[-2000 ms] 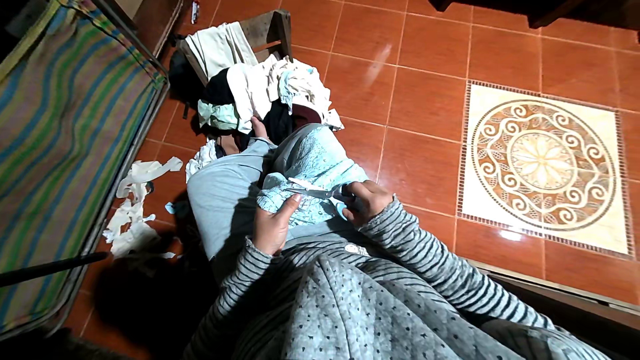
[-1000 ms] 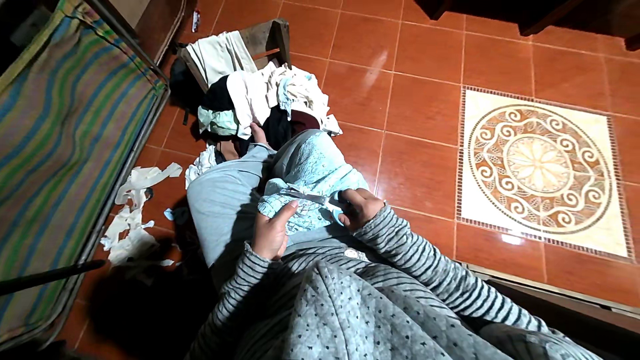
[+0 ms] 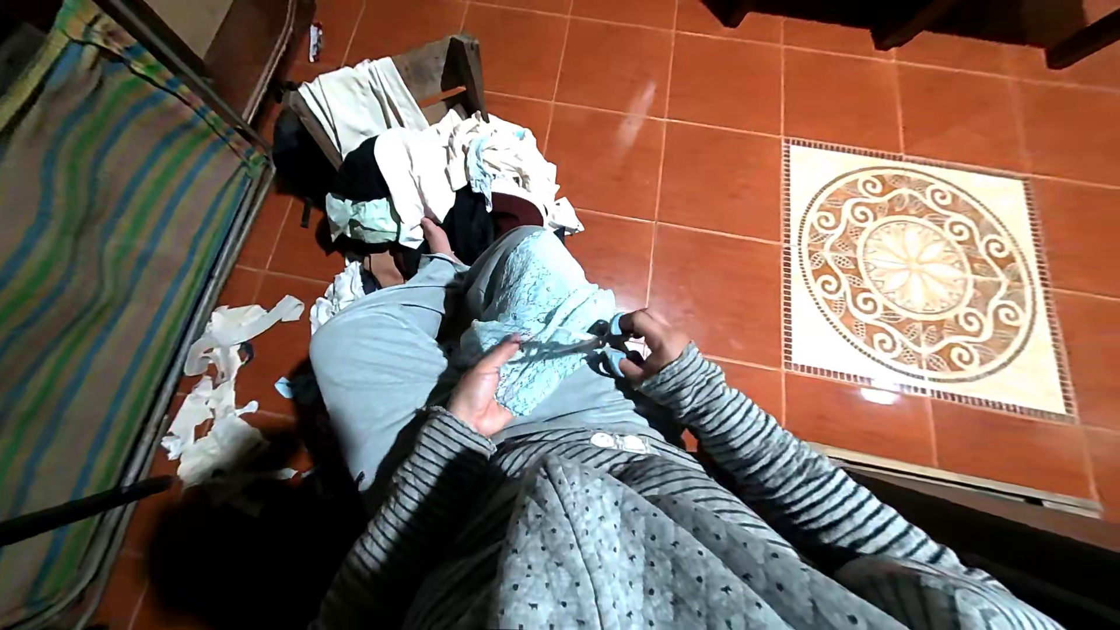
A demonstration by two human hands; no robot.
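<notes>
A light blue lace fabric (image 3: 544,306) lies over my thigh, bunched near my lap. My left hand (image 3: 486,389) grips its near left edge, with the thumb on top. A pair of scissors (image 3: 604,341) with light blue handles is in my right hand (image 3: 652,344), fingers through the loops. The blades point left across the fabric toward my left thumb; how far they are spread is hard to tell, though the handle loops stand apart.
Beyond my knees, a pile of clothes (image 3: 499,157) leans against a wooden chair (image 3: 468,74). White fabric scraps (image 3: 214,398) lie on the tiled floor at left. A striped cloth panel (image 3: 96,201) on a metal frame stands at far left. A dark furniture edge runs along the lower right.
The scissors' handle loops stand farther apart and show more plainly than one second ago. More of the lace hangs between my hands, and its folds have shifted.
</notes>
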